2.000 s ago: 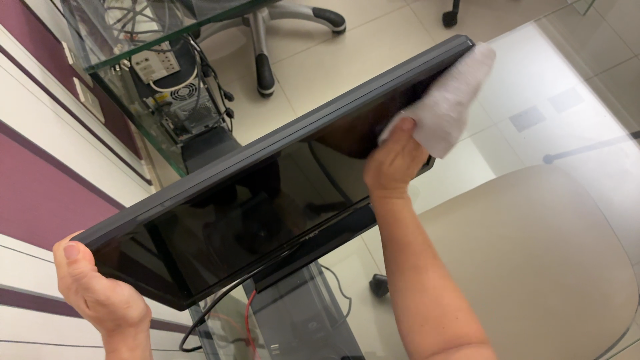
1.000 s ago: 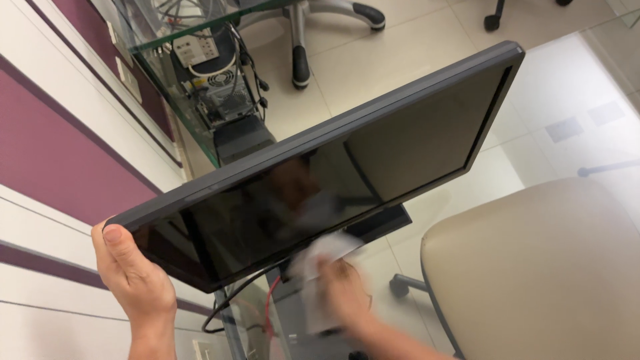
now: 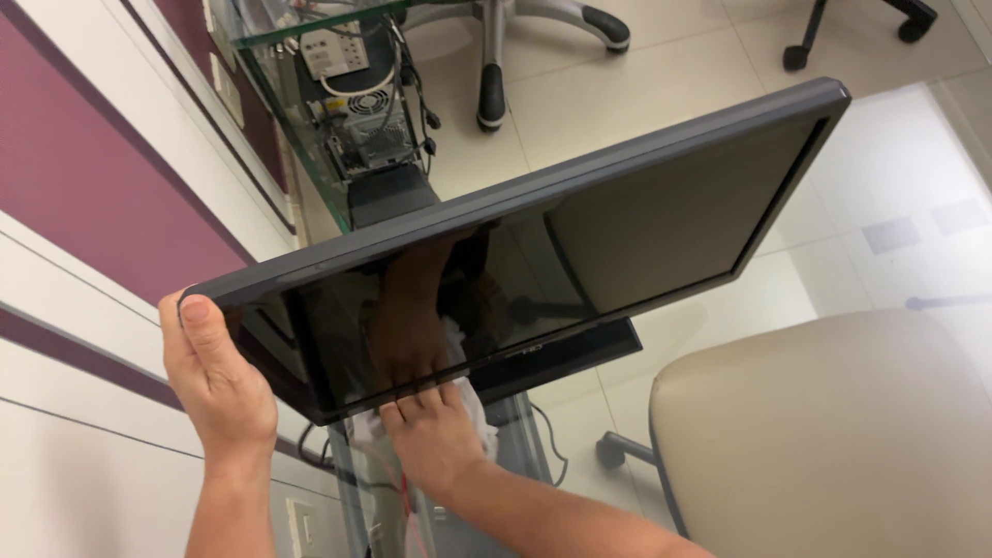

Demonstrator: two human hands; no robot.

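A black flat-screen monitor [image 3: 651, 225] stands tilted across the view on its dark base [image 3: 566, 356], above a glass desk. My left hand [image 3: 221, 372] grips the monitor's left end, with the thumb over the front corner of the frame. Low at the monitor's bottom edge, my right hand [image 3: 430, 434] presses a white cloth [image 3: 477, 418], fingers spread and their tips at the lower bezel. Part of the cloth is hidden under that hand. The dark screen mirrors the right hand and arm.
A beige chair [image 3: 821, 442] is at the lower right. Behind the monitor are a computer case [image 3: 372, 128] with cables, a power strip [image 3: 335, 53] and a wheeled chair base [image 3: 492, 54]. A white and purple wall [image 3: 101, 147] runs along the left. A wall socket [image 3: 302, 527] sits low.
My right hand has moved with the cloth from the monitor's upper right corner down to its lower edge, toward the left. My left hand still holds the left end. The view has shifted somewhat.
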